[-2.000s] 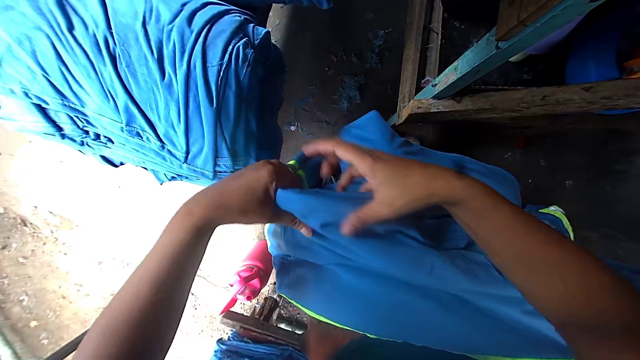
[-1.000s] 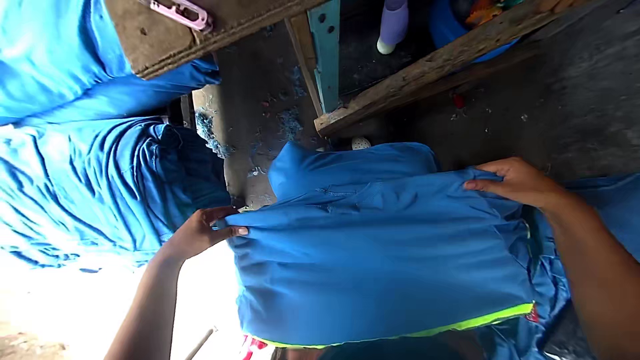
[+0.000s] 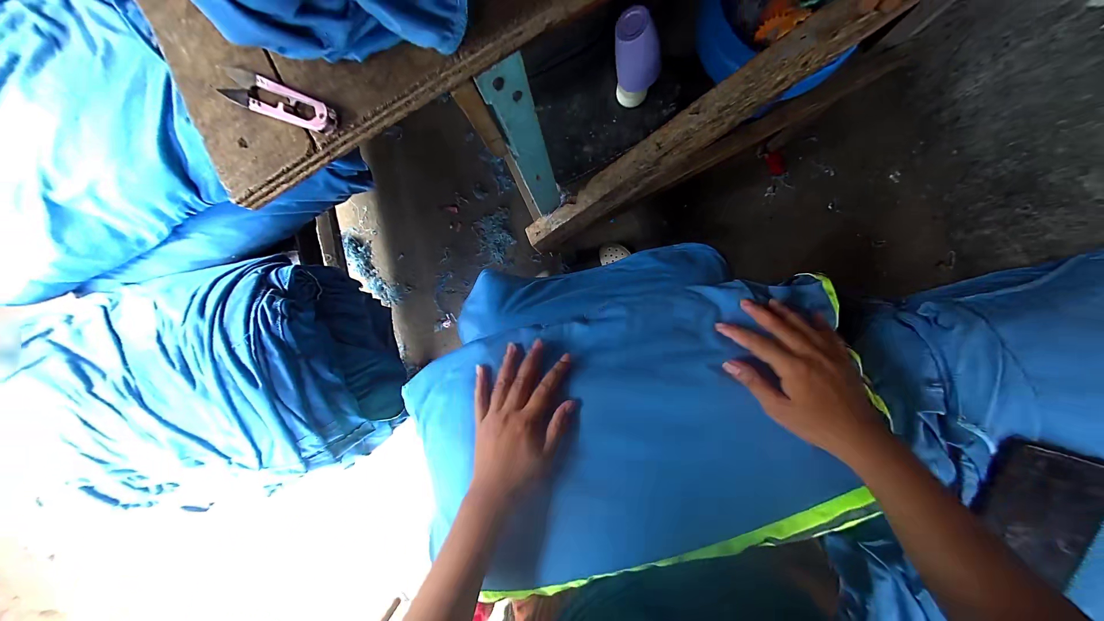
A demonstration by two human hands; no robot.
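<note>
A blue cloth garment (image 3: 655, 431) with a neon yellow-green edge lies spread over the lap, its far part bunched in folds. My left hand (image 3: 517, 423) rests flat on its left half, fingers apart. On the upper right part of the cloth lies my right hand (image 3: 798, 375), its fingers spread and nothing gripped. What lies under the fabric is hidden.
Pink thread snips (image 3: 289, 105) lie on a worn wooden table (image 3: 250, 164) at upper left. Blue fabric piles (image 3: 216, 371) stand at the left. A wooden beam (image 3: 690, 129), a purple bottle (image 3: 636, 52) and a blue tub (image 3: 720, 52) are beyond. A dark flat object (image 3: 1039, 500) lies at right.
Both hands held the cloth by its far edge a second ago; now they lie on top with fingers spread. The cloth's near edge was hanging lower right before. The view has shifted.
</note>
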